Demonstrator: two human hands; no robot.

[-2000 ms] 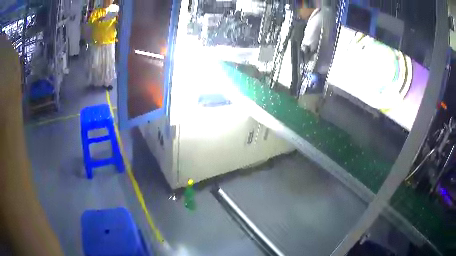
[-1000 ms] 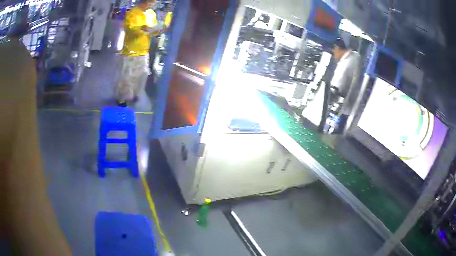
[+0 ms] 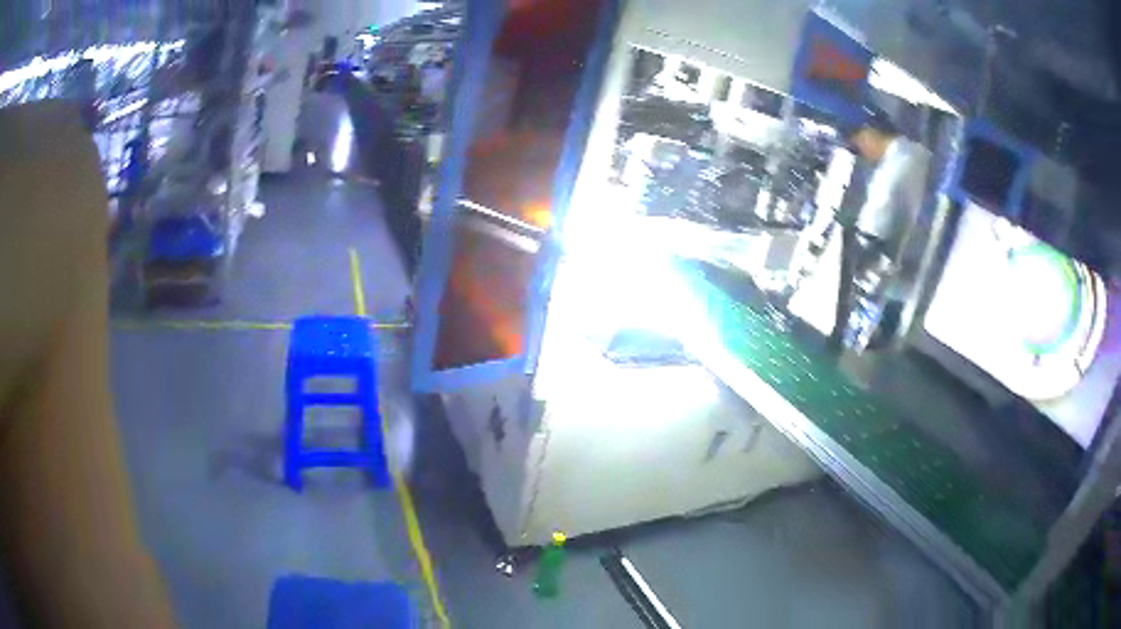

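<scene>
Neither of my hands can be made out. A large blurred tan shape point(image 3: 62, 393) fills the left edge very close to the camera; I cannot tell what it is. The green conveyor belt point(image 3: 848, 399), with rows of pale dots and a metal side rail, slants from the cream machine cabinet point(image 3: 652, 449) down to the lower right. The cabinet's blue-framed guard door point(image 3: 498, 197) has a brown-orange window. A bright screen point(image 3: 1020, 307) stands beyond the belt.
One blue stool point(image 3: 334, 399) stands by the yellow floor line point(image 3: 418, 541); another blue stool point(image 3: 342, 605) is cut off below. A green bottle point(image 3: 550, 569) and a metal bar point(image 3: 639, 592) are on the floor. A person point(image 3: 888, 203) stands behind the belt.
The view has shifted, so the stools, cabinet and belt sit lower and further right. The person in yellow by the guard door no longer shows. The tan shape stays at the left edge.
</scene>
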